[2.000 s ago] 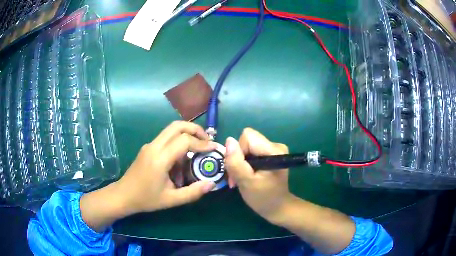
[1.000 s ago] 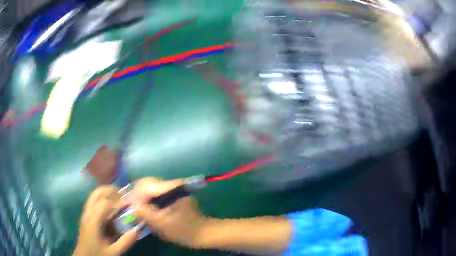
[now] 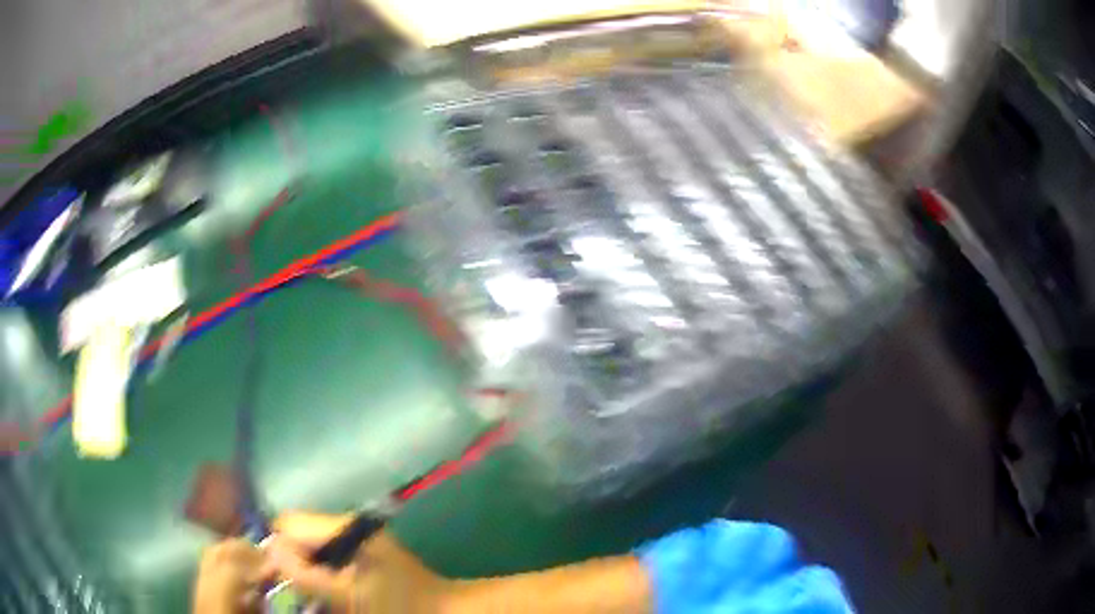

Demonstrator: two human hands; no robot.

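Note:
The view is blurred. My left hand is at the bottom edge, partly cut off, with its fingers around the round test fixture. A round component with a green spot shows between my hands; the fixture beneath is mostly hidden. My right hand is shut on the black test probe, beside the component. Whether the tip touches it cannot be seen. The red probe lead runs up and right from the probe. The dark blue fixture cable runs up from the fixture.
Clear blister trays with some dark parts fill the centre and right. A brown square lies beside the cable. Paper strips and a blue box are at left. Red and blue tape crosses the mat. A tan board is behind the trays.
The view has swung right and up, so my hands and the fixture now sit at the bottom left and the right-hand trays fill the centre. Both hands keep their holds.

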